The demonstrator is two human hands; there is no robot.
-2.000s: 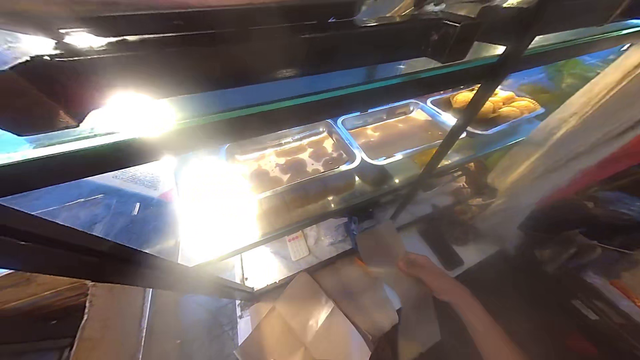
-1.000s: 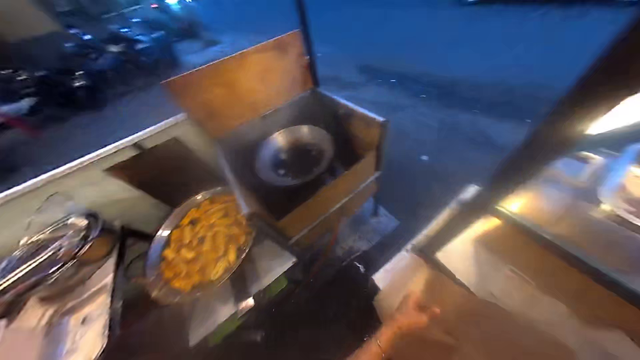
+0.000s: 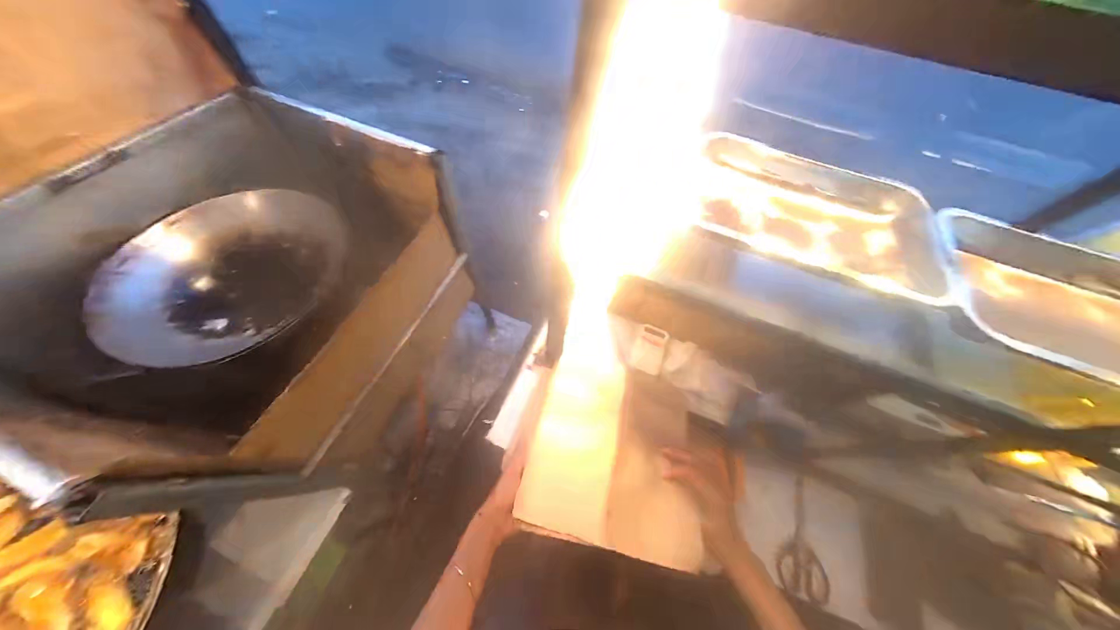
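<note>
A light brown folded piece of paper or cardboard lies before me, partly washed out by a bright glare. My left hand is at its left edge, the fingers mostly hidden by the piece and the glare; a thin bracelet shows on that wrist. From the right, my right hand reaches over the right side with bent, blurred fingers on the face of the piece; its thumb is hard to make out.
A large metal wok sits in a boxy stand at left, above a tray of fried food. Behind glass at right are metal trays with food. Scissors lie right of my right hand. A dark post rises behind the glare.
The view has swung widely between the glass case and the wok. One second ago only one hand showed, low at the right; now both hands are at the folded piece.
</note>
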